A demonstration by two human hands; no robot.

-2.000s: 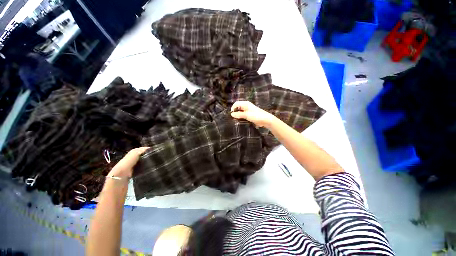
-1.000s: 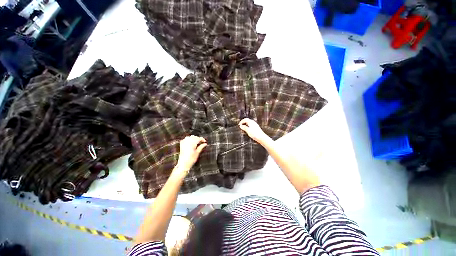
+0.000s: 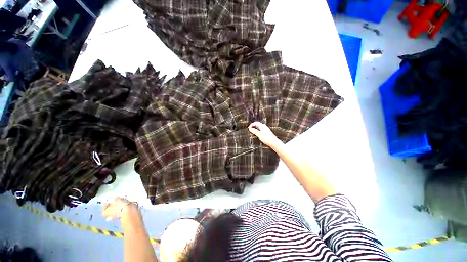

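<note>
A dark brown plaid garment (image 3: 189, 158) with cream lines lies spread in front of me, with a flap-like piece on its right part. My right hand (image 3: 260, 132) pinches the garment's cloth near its middle; whether it also holds a small tool is hidden by the fingers. My left hand (image 3: 117, 209) is off the cloth, at the table's front edge left of the garment, blurred, fingers apart, with nothing visible in it.
A layered dark garment pile (image 3: 56, 148) with pale rings lies left. A plaid heap (image 3: 205, 25) lies at the far side of the white table (image 3: 327, 153). Blue crates (image 3: 402, 123) with black cloth and a red stool (image 3: 422, 19) stand right.
My left hand has let go of the garment and moved left and towards me, off the cloth. My right hand stays near the garment's middle. The garment's front part lies flatter.
</note>
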